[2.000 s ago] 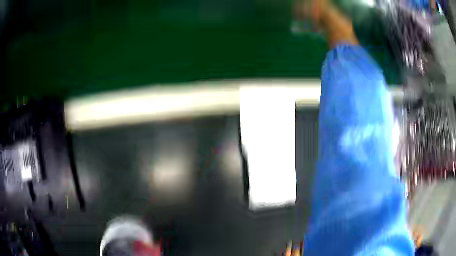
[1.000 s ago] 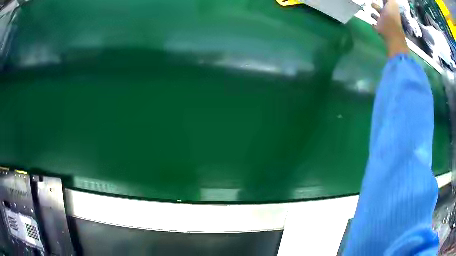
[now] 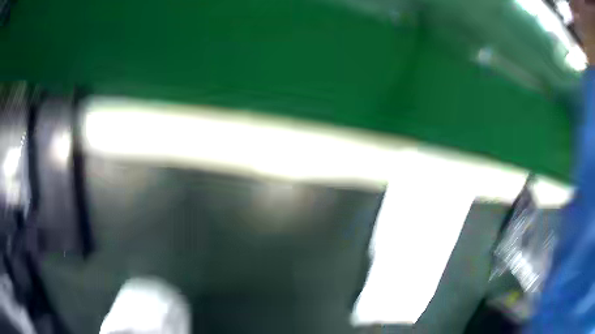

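The frame is blurred. No hand shows clearly. A blue sleeve point(image 3: 574, 261) runs along the right edge, and the right hand at its upper end is cut off or too blurred to make out. My left hand is out of the picture. A bright white strip-like piece point(image 3: 414, 248) lies on the dark bench top, nearest in front of me, reaching down from the pale rail. A black jig point(image 3: 55, 176) with silvery patches stands at the left edge. A white rounded thing point(image 3: 147, 308), perhaps the tub, is cut off at the bottom.
A green belt-like surface point(image 3: 261, 59) spans the top. A pale rail point(image 3: 241, 143) separates it from the dark bench top point(image 3: 196, 228). A shiny clear wrapped thing point(image 3: 522, 251) lies at the right, beside the sleeve. Bright blurred items show at the top right.
The view has tilted down, so the rail and white piece sit higher. The blue sleeve has shifted to the right edge, and its hand no longer shows clearly.
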